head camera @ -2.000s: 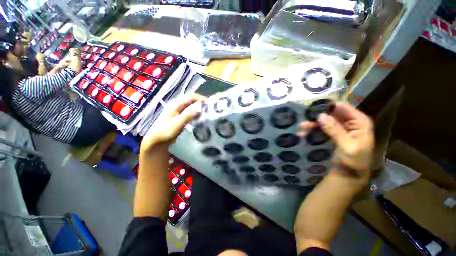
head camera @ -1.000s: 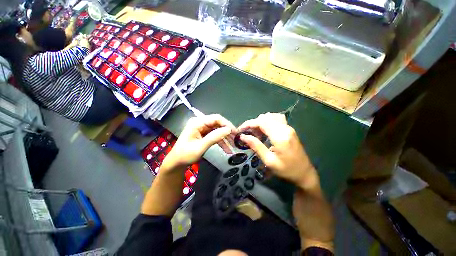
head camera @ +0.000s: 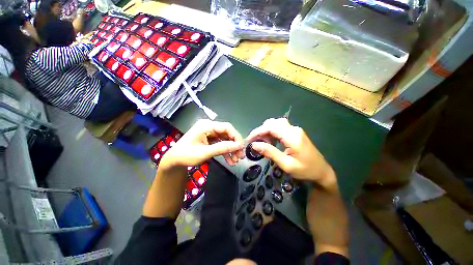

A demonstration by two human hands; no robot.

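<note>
The clear sheet of round parts hangs from my hands over the bench's front edge and my lap. Dark rings show in rows on it. My right hand grips its upper corner, with the thumb on a dark round part. My left hand is beside it, thumb and fingertips together at the sheet's top edge; whether they pinch the sheet or a thin film is too small to tell.
A tray of red parts lies on white liners at the bench's left, a white strip hanging out. More red parts are below. A clear bin and a plastic-wrapped bundle stand behind. A person in stripes sits left; an open carton is right.
Since the oldest frame, the sheet has gone from spread between both hands to hanging lower and narrower, and my hands have come together. In the last second they have barely moved.
</note>
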